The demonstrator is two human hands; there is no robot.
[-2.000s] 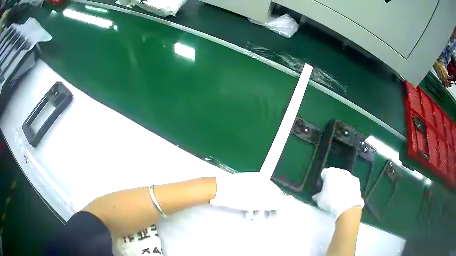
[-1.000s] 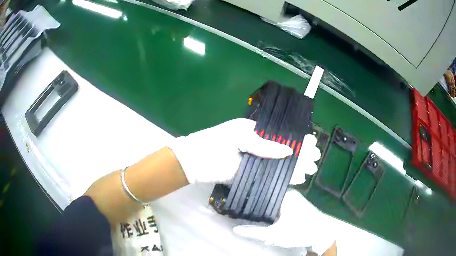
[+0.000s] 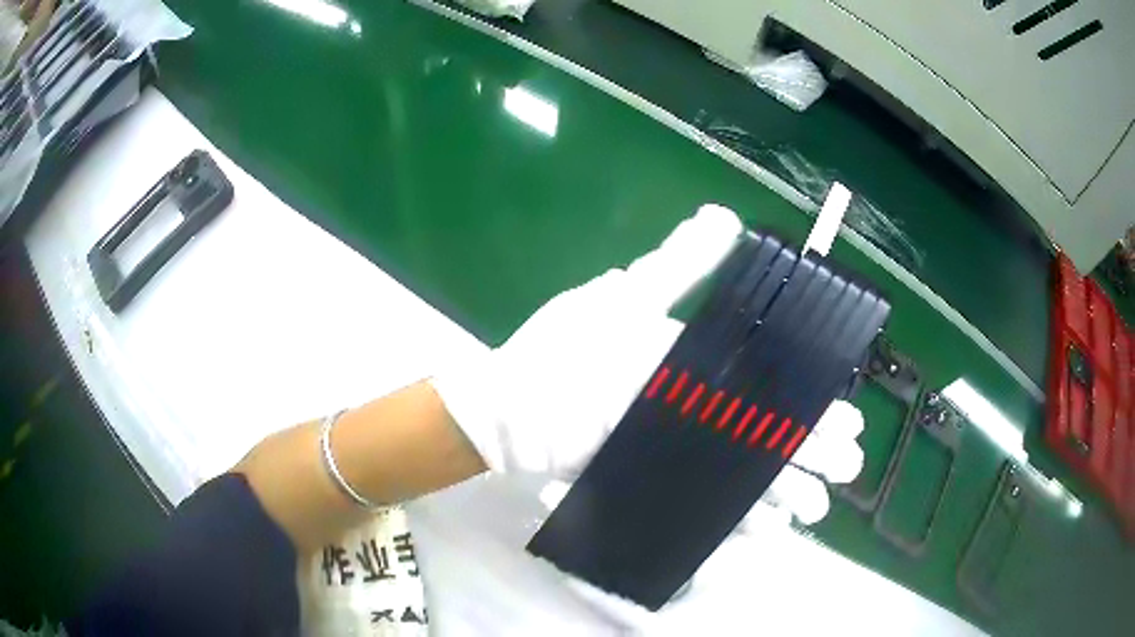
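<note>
A thick stack of black phone housings is held tilted in front of me, side edges up, with a row of red marks across it. My left hand, in a white glove, holds its left side, with fingers reaching up to the far end. My right hand, also white-gloved, is under and behind the stack; only its fingertips and part of the palm show at the right side. Several single black housings lie on the green surface to the right.
One black housing lies on the white sheet at left. A blister tray stands at far left. A white divider strip shows beyond the stack. A red tray is at right, and a grey machine stands opposite.
The stack, spread and seen with ends uneven one second ago, is now turned, more compact and further right. Two seconds ago my right hand was at housings on the green surface. The view has shifted slightly.
</note>
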